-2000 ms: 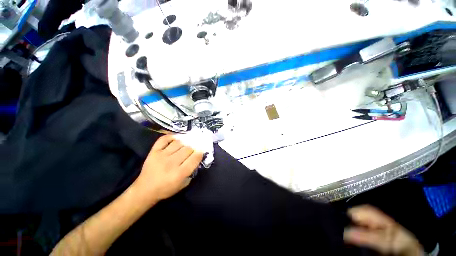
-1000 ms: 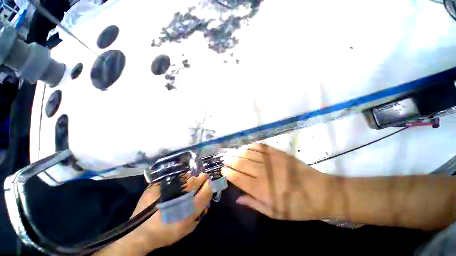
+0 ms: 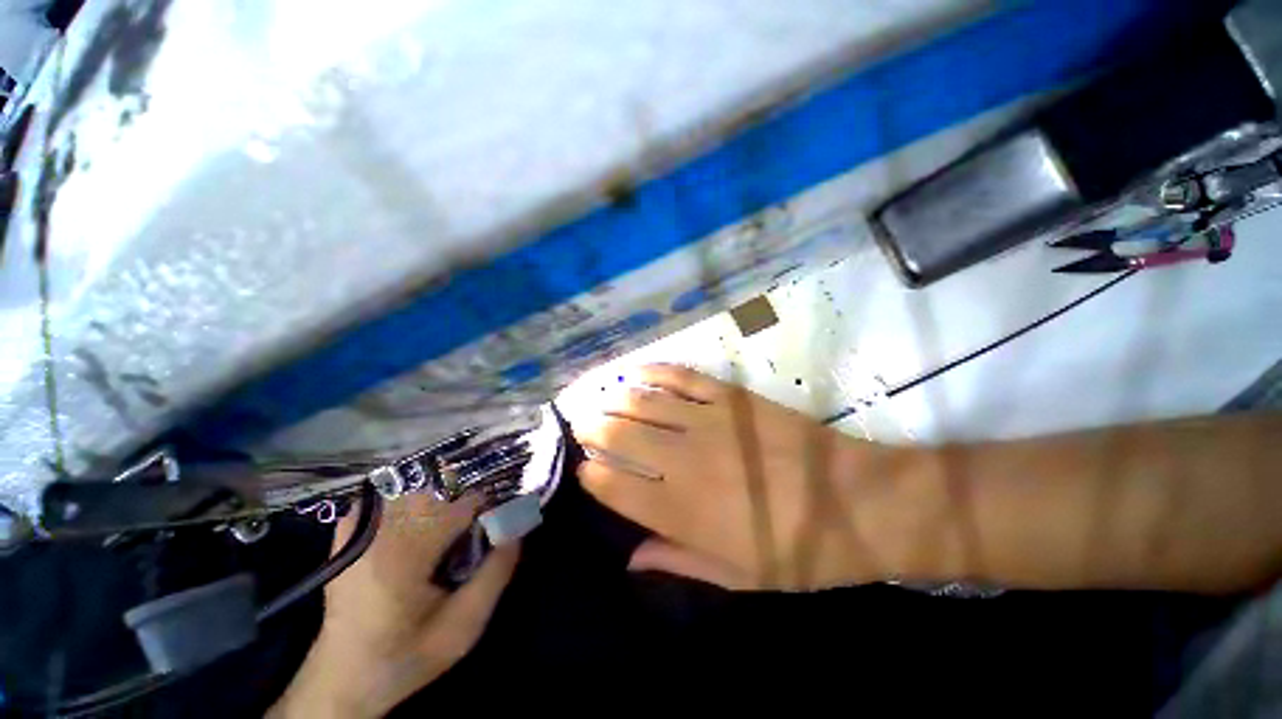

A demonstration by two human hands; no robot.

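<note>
The black garment piece [image 3: 787,653] lies under and in front of both hands. My left hand [image 3: 408,583] is at the needle area, with its fingertips partly hidden behind metal parts; its grip cannot be told. My right hand [image 3: 689,478] lies flat, palm down, just right of the needle area, fingers slightly apart and thumb over the black cloth. The sewing machine head [image 3: 422,183], white with a blue stripe, fills the upper left. The presser foot and needle area [image 3: 492,471] shows as blurred shiny metal between the hands.
The white machine bed [image 3: 984,358] extends right, with a small brown patch on it. Thread snips [image 3: 1146,256] with red-pink handles lie at the right. A dark line crosses the bed towards them. A metal-faced block [image 3: 977,211] projects above the bed. A grey sleeve shows bottom right.
My right hand came from the lower right to the needle area and stays there. My left hand remains by the needle. The view has moved in closer, over the machine head.
</note>
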